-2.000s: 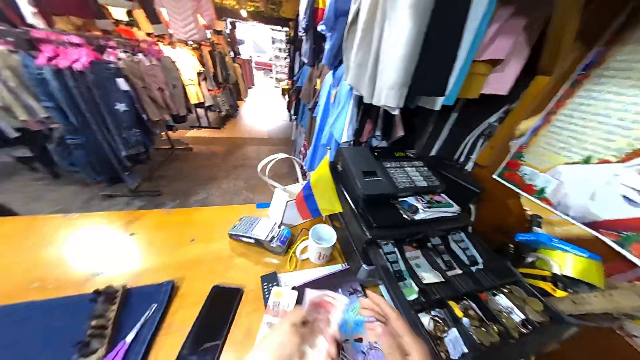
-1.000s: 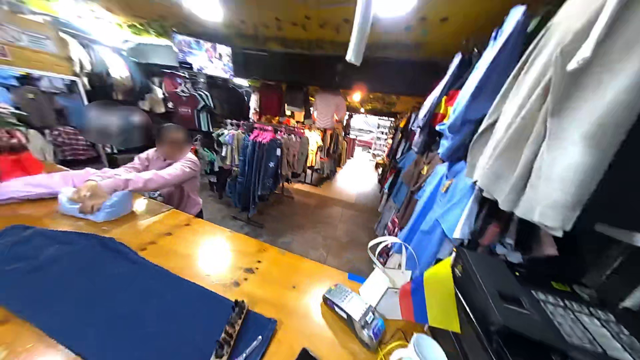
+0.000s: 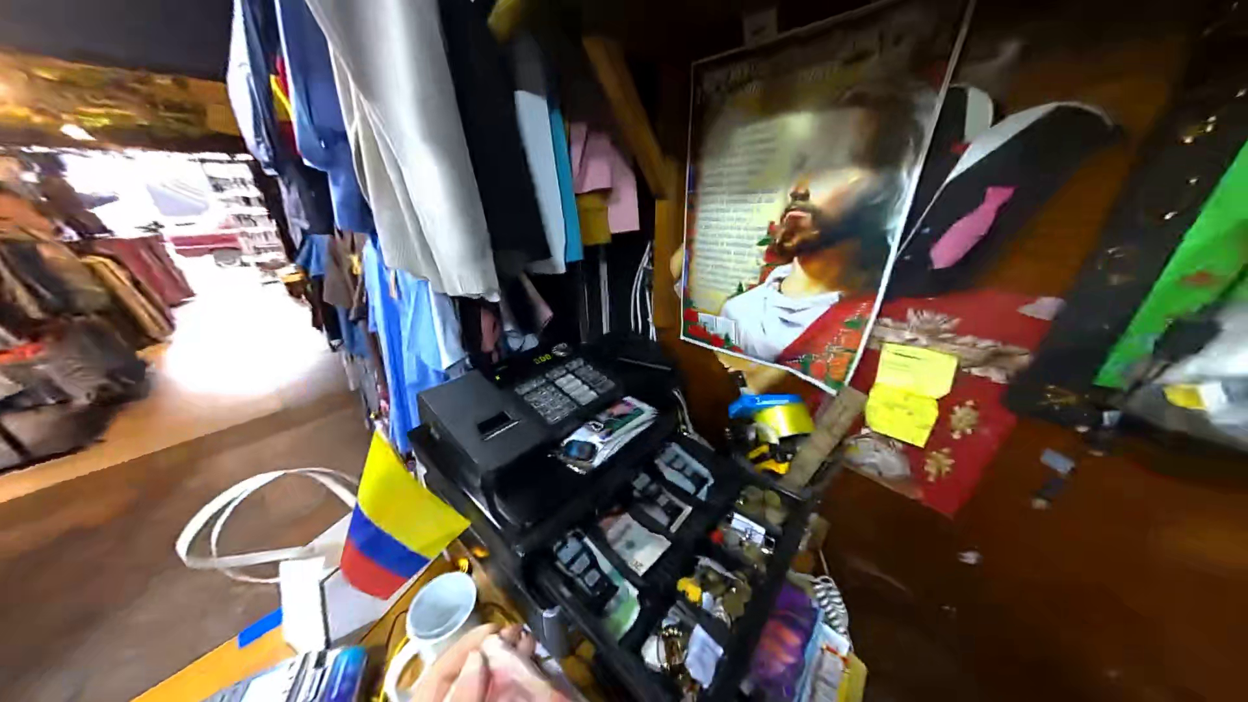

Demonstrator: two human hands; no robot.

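Note:
At the bottom edge, beside the white mug (image 3: pixel 441 609), is a blurred hand, seemingly my left hand (image 3: pixel 473 671). Something pale pink lies against its fingers, and whether that is paper or more fingers is unclear. My right hand cannot be made out. Right of the mug stands a black cash register (image 3: pixel 517 414) with its drawer (image 3: pixel 634 673) pulled out. Banknotes (image 3: pixel 636 542) lie under clips in the drawer's rear compartments, and coins (image 3: pixel 721 585) and small papers fill the front ones. A bundle of cards or papers (image 3: pixel 609 434) rests on the register.
A yellow, blue and red flag (image 3: pixel 395 517) stands left of the register. A card terminal (image 3: pixel 292 678) and a white-handled bag (image 3: pixel 331 595) are by the counter edge. Clothes (image 3: pixel 409 146) hang above. A poster (image 3: pixel 809 195) and yellow notes (image 3: pixel 907 395) are on the right wall. A tape roll (image 3: pixel 783 419) sits behind the drawer.
The view has swung left, then far right to the register and wall. Two seconds ago both hands were over the counter with banknotes; now one blurred hand shows beside the mug.

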